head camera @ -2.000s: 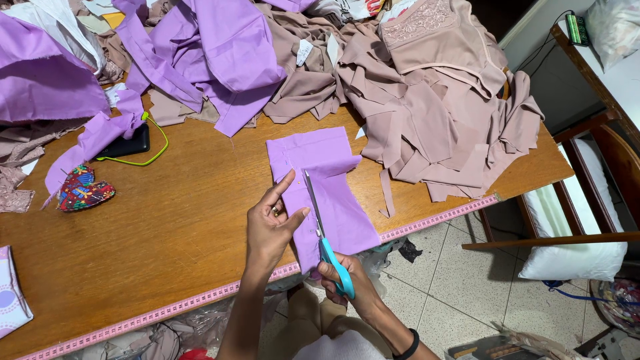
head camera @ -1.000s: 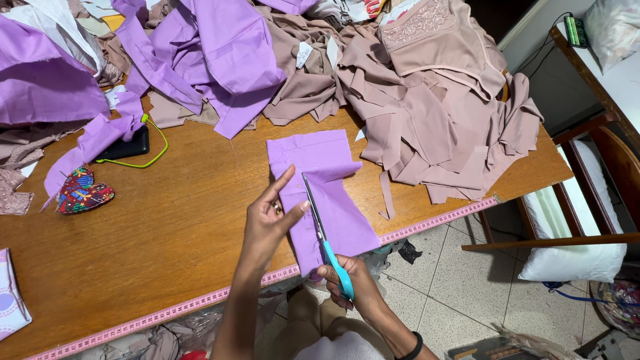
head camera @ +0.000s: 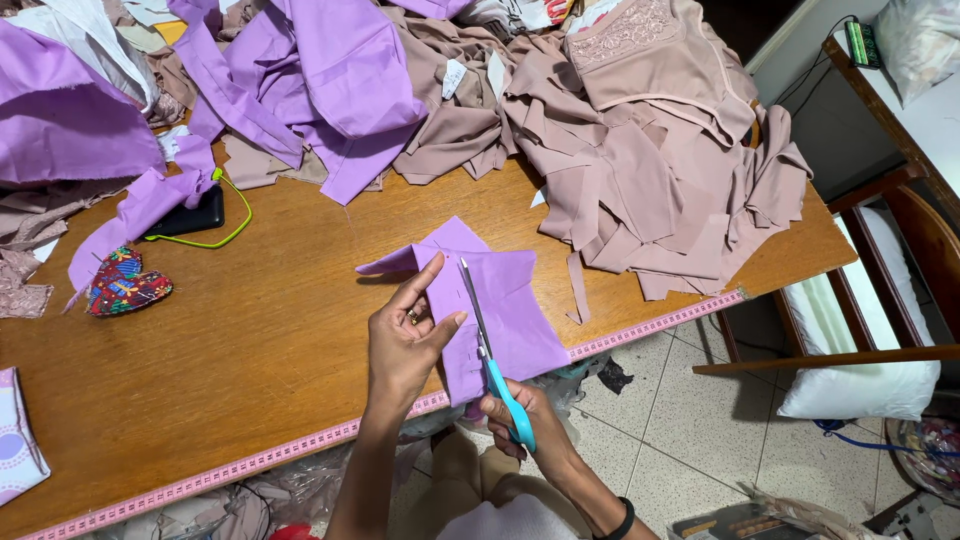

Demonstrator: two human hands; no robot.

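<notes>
A piece of purple fabric (head camera: 517, 300) lies folded near the front edge of the wooden table, with pins or stitch marks along its left part. My left hand (head camera: 409, 330) rests on its left side, thumb and forefinger spread over the cloth, the forefinger near its upper fold. Scissors with turquoise handles (head camera: 510, 405) are in my right hand (head camera: 529, 424), at the table's edge. Their blades lie over the purple fabric, pointing up and slightly left, and look nearly closed. The tip is just right of my left forefinger.
A pink measuring tape (head camera: 300, 454) runs along the table edge. Dusty-pink fabric pieces (head camera: 622, 187) and purple cloth (head camera: 360, 75) are heaped at the back. A heart-shaped patterned pincushion (head camera: 124, 283) and a black phone (head camera: 187, 217) lie at left. A wooden chair (head camera: 847, 285) stands at right.
The upper left part of the purple fabric, flat before, is now folded and sticks out to the left past my left forefinger. Both hands stay in nearly the same place.
</notes>
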